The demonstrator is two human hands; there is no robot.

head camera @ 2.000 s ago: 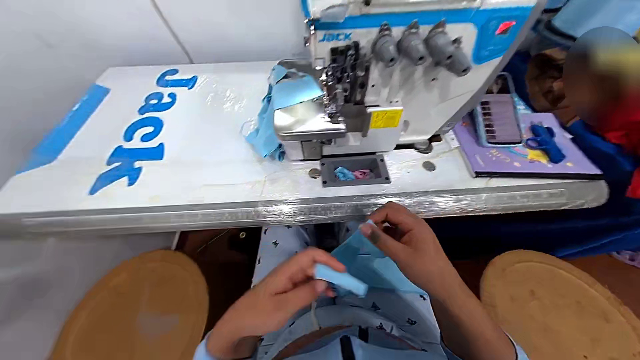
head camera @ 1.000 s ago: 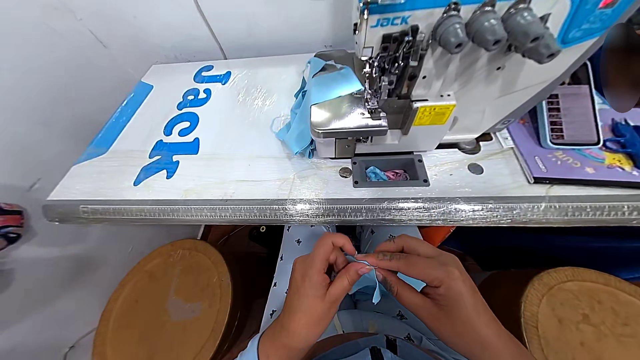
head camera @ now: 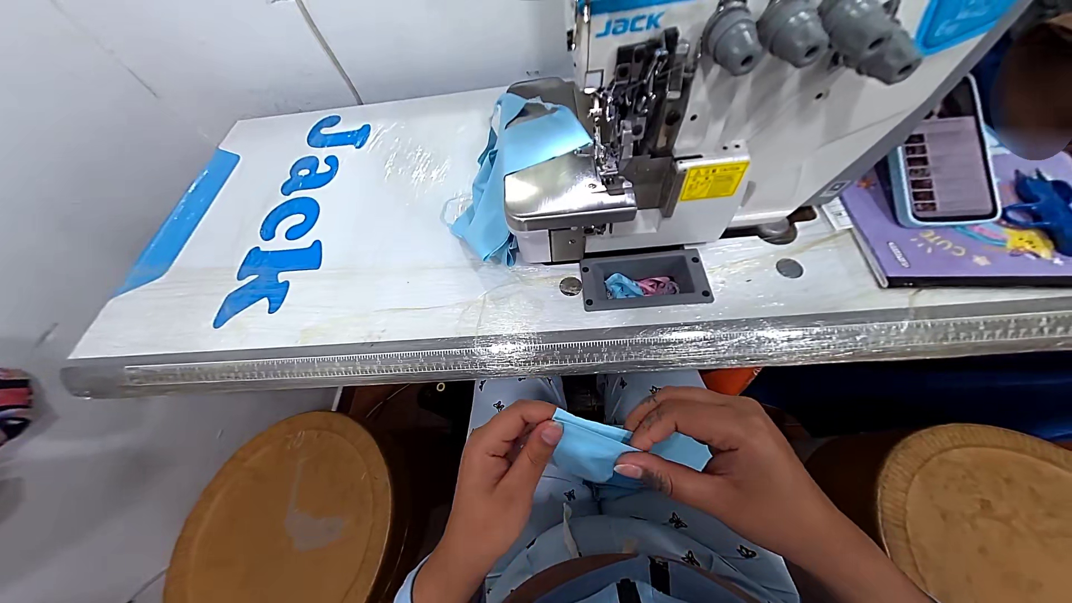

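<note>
A light blue fabric piece (head camera: 590, 452) is stretched between my hands above my lap, below the table's front edge. My left hand (head camera: 502, 473) pinches its left end between thumb and index finger. My right hand (head camera: 712, 456) grips a folded edge farther right, with part of the cloth showing behind the fingers. Beyond them stands a Jack overlock sewing machine (head camera: 712, 126). Light blue fabric scraps (head camera: 502, 176) lie over and beside its metal cover plate (head camera: 569, 193).
The white sewing table (head camera: 402, 276) has a ruler strip along its front edge. A recessed tray (head camera: 590, 285) holds blue and pink scraps. At right, a phone (head camera: 950, 167) and blue thread snips (head camera: 1043, 209) rest on a purple notebook (head camera: 888, 243). Round stools (head camera: 285, 511) flank my legs.
My hands were close together one second ago; now they are farther apart, with the blue fabric spread between them. The view has shifted.
</note>
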